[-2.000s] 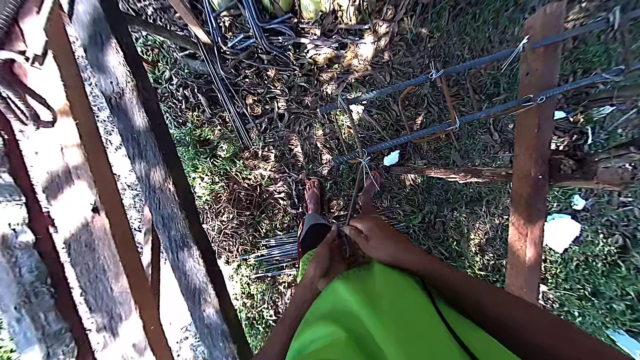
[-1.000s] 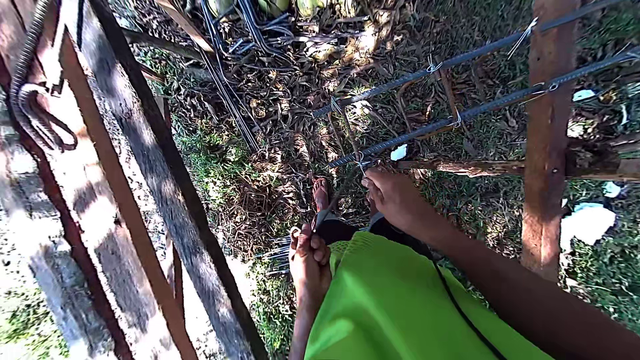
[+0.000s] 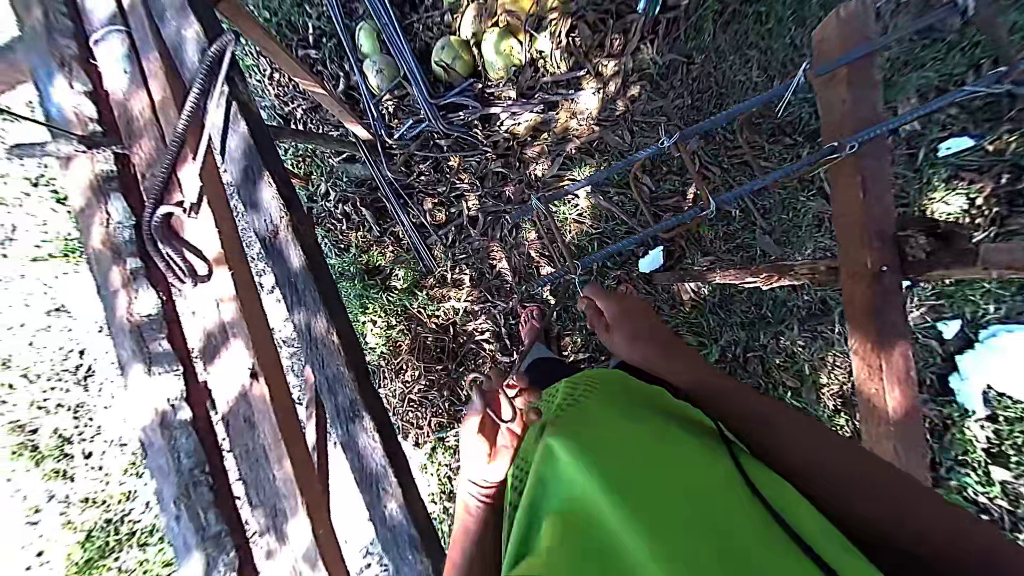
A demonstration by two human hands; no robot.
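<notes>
Two parallel steel reinforcing bars, the upper one (image 3: 720,120) and the lower one (image 3: 768,188), run from centre to upper right, joined near their ends by a rusty stirrup (image 3: 556,232) and tied with thin wire. My right hand (image 3: 628,328) is closed at a wire tie (image 3: 579,276) on the lower bar's near end, its fingers gripping the wire. Lower and to the left, my left hand (image 3: 492,432) is palm up, with its fingers curled around a bent metal hook tool (image 3: 506,404) in front of the green shirt.
Weathered timber beams (image 3: 280,232) stand at left, with bent rebar (image 3: 172,176) on them. A wooden post (image 3: 868,240) supports the bars at right. Green coconuts (image 3: 502,52) and bundled steel rods (image 3: 408,64) lie on the leafy ground. My foot (image 3: 531,324) is below.
My hands, together at my waist two seconds ago, have moved apart. My right hand has gone up to the lower bar's end; the left stays low. The view has shifted.
</notes>
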